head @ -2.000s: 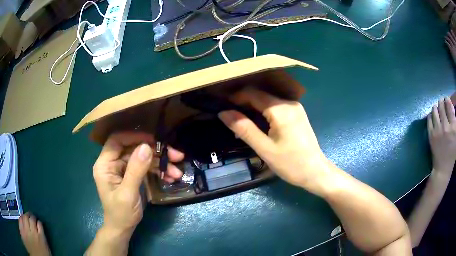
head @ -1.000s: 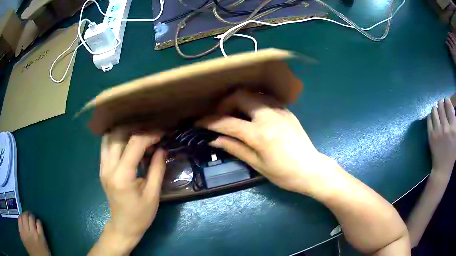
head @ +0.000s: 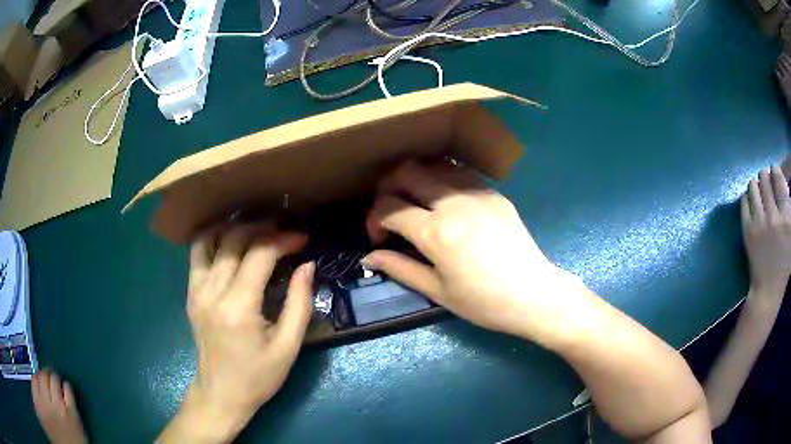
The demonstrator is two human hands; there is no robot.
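Note:
A brown cardboard mailer box (head: 321,336) lies in front of me, its lid (head: 330,143) raised and tilted at the back. Inside are a coiled black cable (head: 340,263) and a grey-black power adapter (head: 390,301) near the front wall. A shiny clear plastic bag (head: 323,301) shows left of the adapter. My left hand (head: 247,303) reaches into the left end, fingertips partly hidden under the lid. My right hand (head: 460,243) reaches in over the cable and adapter, fingers bent. Whether either hand grips the cable is hidden.
A white power strip (head: 184,65) with a plug and cord lies at the back left. A flat cardboard sheet (head: 65,139) and a white scale (head: 13,303) are at left. Loose cables (head: 416,39) lie at the back. Another person's hands show at right (head: 768,225) and lower left (head: 59,408).
The thin cable end with a connector that my left hand held up is no longer visible. My left hand has moved right and deeper into the box. The lid stays raised.

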